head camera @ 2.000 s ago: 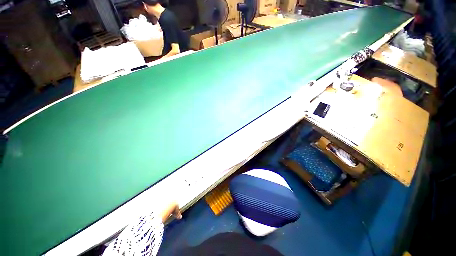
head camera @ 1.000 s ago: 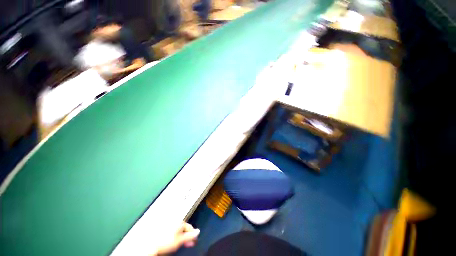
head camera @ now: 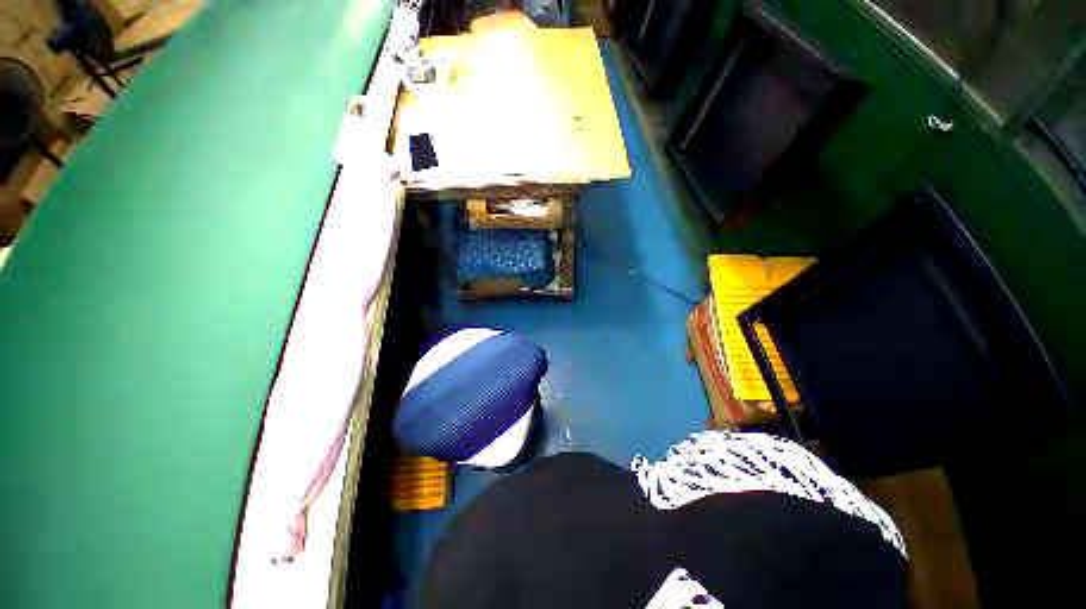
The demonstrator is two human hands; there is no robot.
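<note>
A black, shallow, open rectangular frame [head camera: 917, 357] stands tilted at the right, by the green wall. A black-and-white patterned sleeve [head camera: 762, 468] shows at the bottom right, just below the frame's lower edge. No hand shows at it, so whether one touches the frame is hidden. Neither of my hands is visible. A round stool [head camera: 474, 399] with a navy cover and white stripes stands in front of me, beside the conveyor rail.
The green conveyor belt [head camera: 143, 321] and its pale side rail [head camera: 316, 416] run along the left. A wooden table [head camera: 524, 113] with a dark phone-like object stands ahead. Yellow slatted plastic [head camera: 744, 333] lies on a stack by the black frame. Another dark frame [head camera: 762, 113] leans on the wall.
The view has swung right, bringing the green wall and black frames into sight. The hand that rested at the conveyor rail is out of view.
</note>
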